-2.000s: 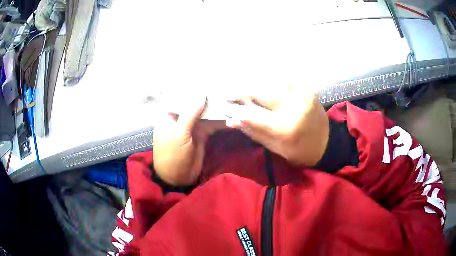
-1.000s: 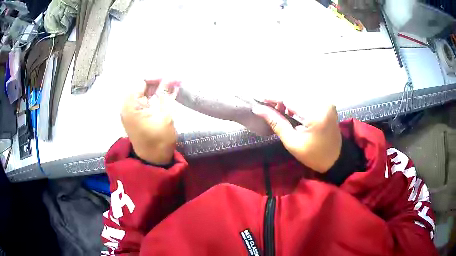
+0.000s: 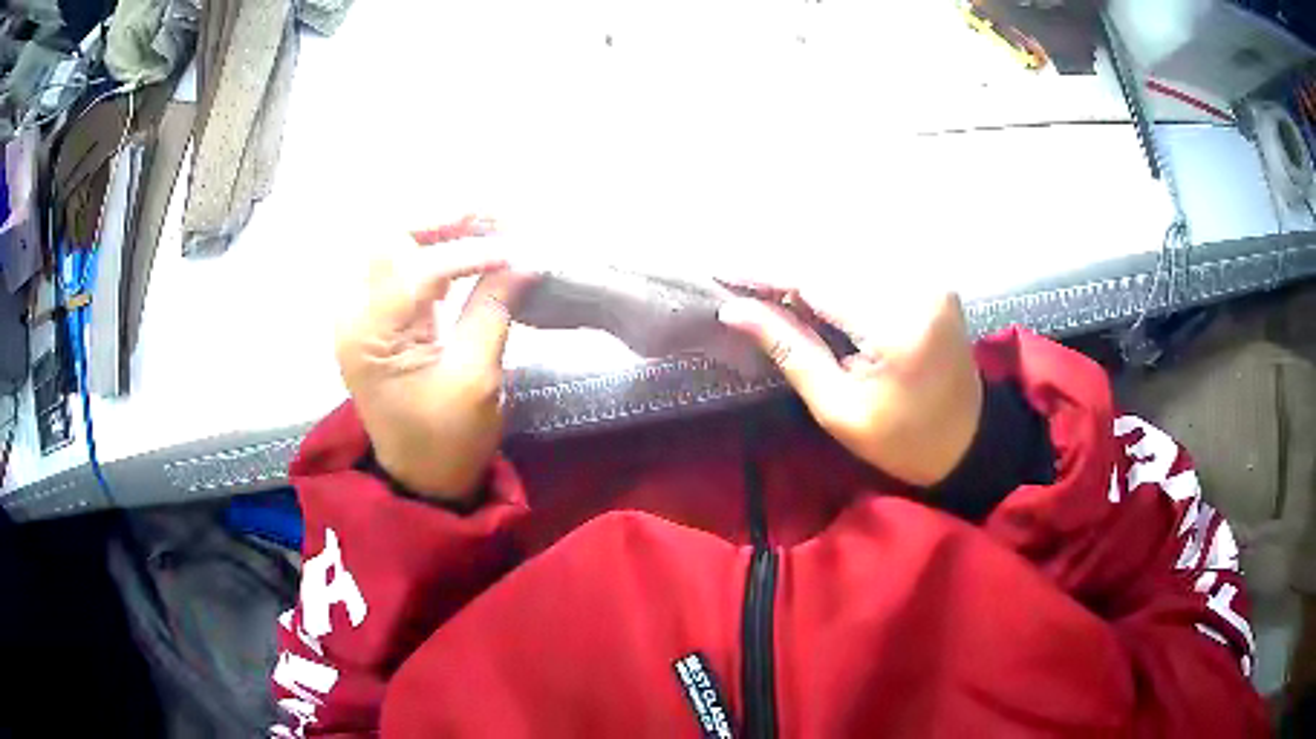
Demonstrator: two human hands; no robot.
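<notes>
A small grey-brown cloth piece [image 3: 628,306] is stretched between my two hands above the front edge of the white table. My left hand [image 3: 433,354] grips its left end between thumb and fingers. My right hand [image 3: 873,378] grips its right end with the thumb on top. A dark shape shows between the right thumb and fingers; I cannot tell what it is. Glare washes out parts of the cloth and the left fingers.
Long grey-brown cloth strips [image 3: 238,130] lie at the left. A measuring tape [image 3: 1097,296] runs along the table's front edge. A yellow-orange item [image 3: 1006,36] lies at the back right, near a tape roll [image 3: 1283,146]. A grey-brown garment heap [image 3: 1227,433] is below right.
Over two seconds, my hands have moved apart, with the cloth now spread between them. Over the last second the cloth and hands have shifted only slightly.
</notes>
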